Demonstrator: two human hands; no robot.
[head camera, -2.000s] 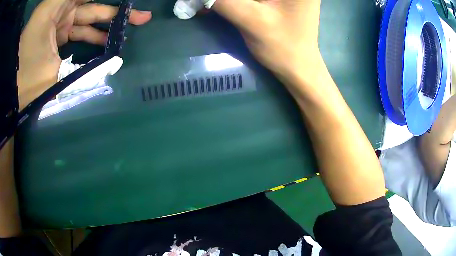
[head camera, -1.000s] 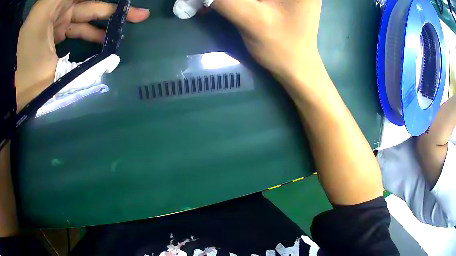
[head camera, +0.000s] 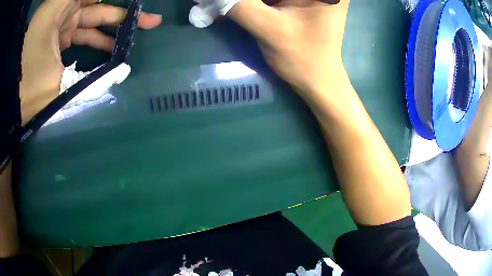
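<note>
A clear carrier strip (head camera: 265, 95) with a ladder-like row of small black bars (head camera: 201, 98) lies flat on the dark green mat (head camera: 178, 178). My left hand (head camera: 51, 46) is at the upper left, cut off by the top edge and partly covered by a black strap. Its fingers are bent, and what it may hold is hidden. My right hand (head camera: 291, 38) is above and right of the strip, its fingers cut off by the top edge. A white finger cot covers its thumb tip. A dark sliver shows at this hand's upper edge, too little to identify.
A large blue reel (head camera: 450, 75) stands at the right with dark strip inside. A white crumpled thing (head camera: 89, 86) lies below my left hand, behind the strap (head camera: 70, 96). Another person's pale sleeve (head camera: 450, 191) and bare arm are at the right edge. The mat's near edge curves along the bottom.
The view has shifted slightly. My right thumb shows a little more, and a dark sliver now shows at the top by this hand. My left hand and the strip look much the same.
</note>
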